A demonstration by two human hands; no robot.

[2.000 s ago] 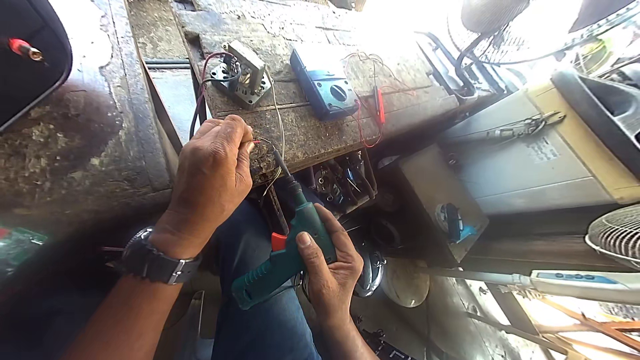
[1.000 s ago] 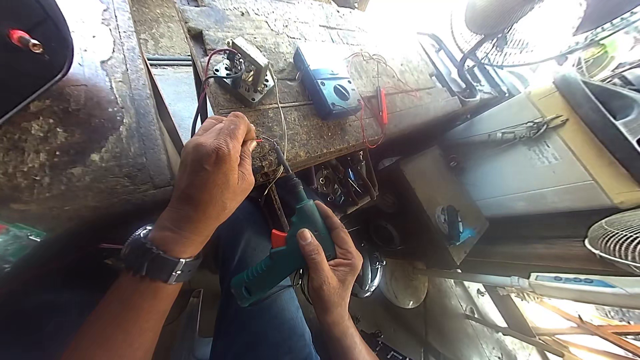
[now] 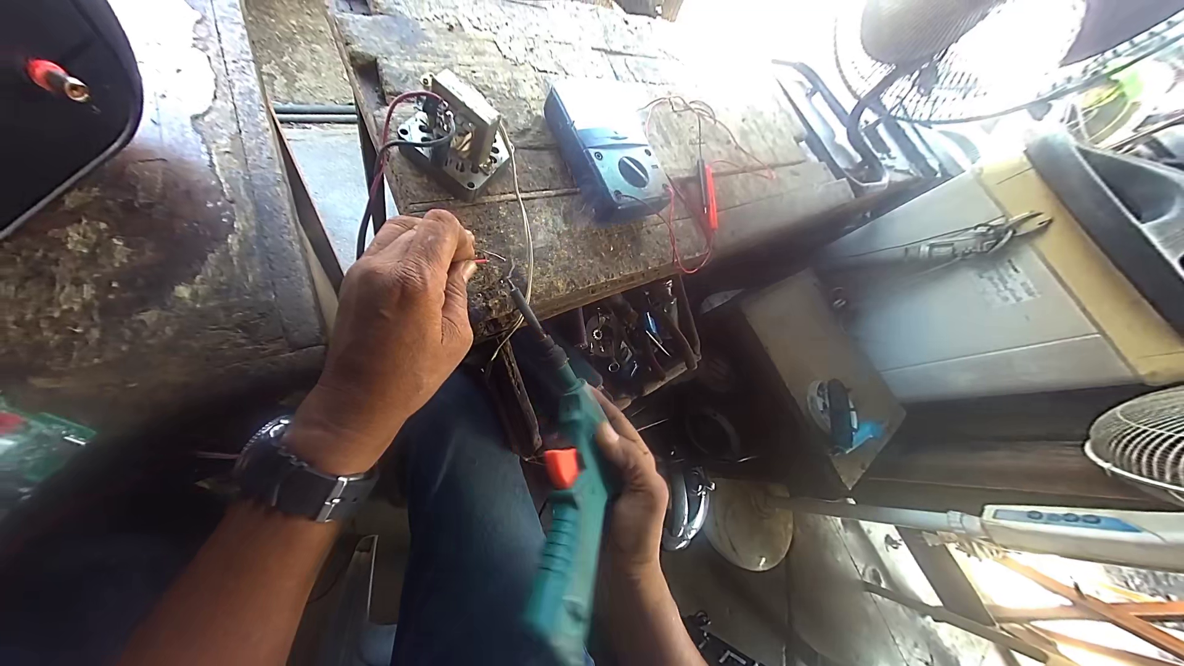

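My left hand (image 3: 398,324), with a watch on its wrist, pinches a thin red-tipped wire (image 3: 480,262) over the edge of the wooden bench. My right hand (image 3: 634,490) is wrapped around the handle of a green soldering gun (image 3: 575,462) with a red trigger. The gun's tip points up and left, close to the wire's end; whether they touch is unclear. Behind my left hand stands a small metal-framed transformer or motor part (image 3: 462,139) with dark red, black and pale leads. A blue multimeter (image 3: 610,157) lies to its right, with a red test probe (image 3: 708,196) beside it.
Under the bench edge (image 3: 601,289) an open box (image 3: 689,342) holds tools and small parts. Pliers (image 3: 1013,231) lie on a pale cabinet (image 3: 1017,305) at the right. A fan (image 3: 1142,444) stands at far right, and a black case (image 3: 65,120) is at upper left.
The soldering gun's handle has swung to a steeper angle in my right hand, its lower end moving right. My left hand still pinches the wire at about the same place.
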